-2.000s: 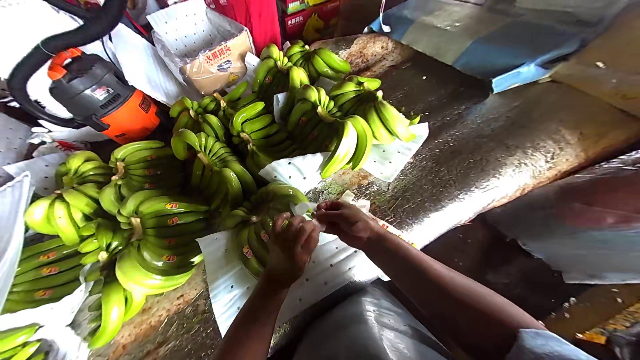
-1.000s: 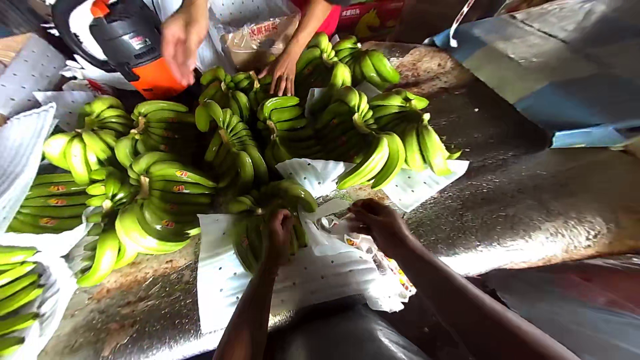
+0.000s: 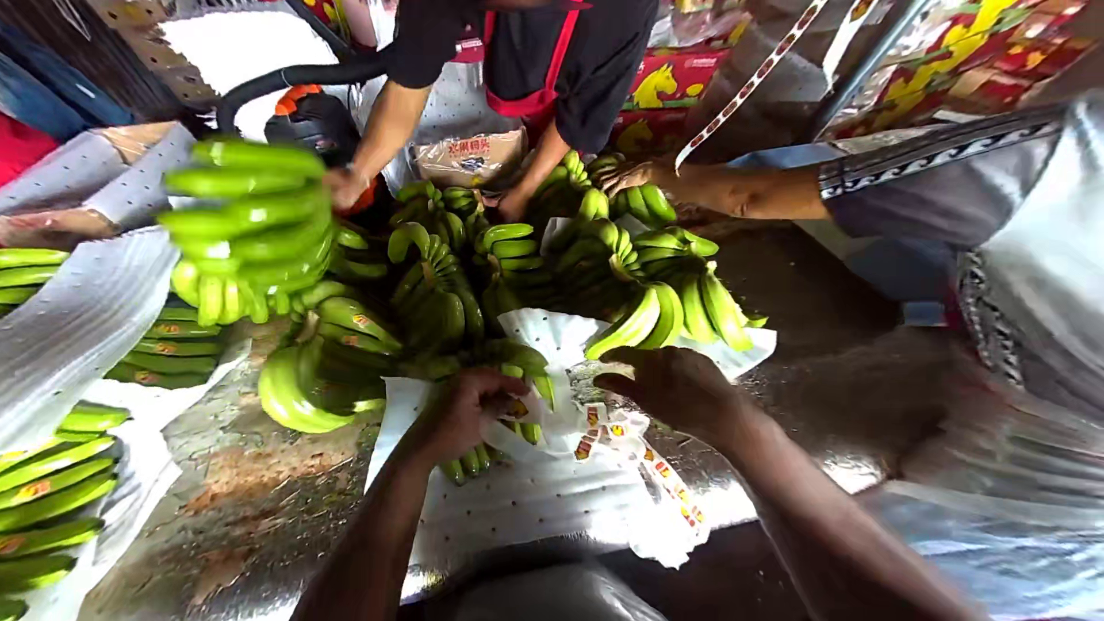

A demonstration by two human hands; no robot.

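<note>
My left hand [image 3: 479, 405] has its fingers closed on a translucent sticker backing strip [image 3: 526, 438], over a bunch of green bananas [image 3: 470, 461] lying on a white perforated sheet [image 3: 535, 517]. To the right, my right hand [image 3: 677, 388] hovers with thumb and fingers apart, holding nothing that shows. Between and below the hands trails a crumpled strip of small red and yellow stickers [image 3: 660, 474]. More green bananas [image 3: 642, 319] lie just beyond my right hand on another white sheet. Part of the bunch is hidden behind my left hand.
Opposite, a co-worker's hand [image 3: 345, 188] holds up a blurred banana bunch [image 3: 250, 224]. Another person's arm [image 3: 750, 191] reaches in from the right over the bananas. A cardboard box [image 3: 470, 159] and a black-orange vacuum [image 3: 315, 125] stand behind. Foam-lined boxes of bananas [image 3: 52, 492] are at left.
My right hand has opened and come away from the strip. A co-worker has lifted a banana bunch at the left, and another person's arm has come in from the right.
</note>
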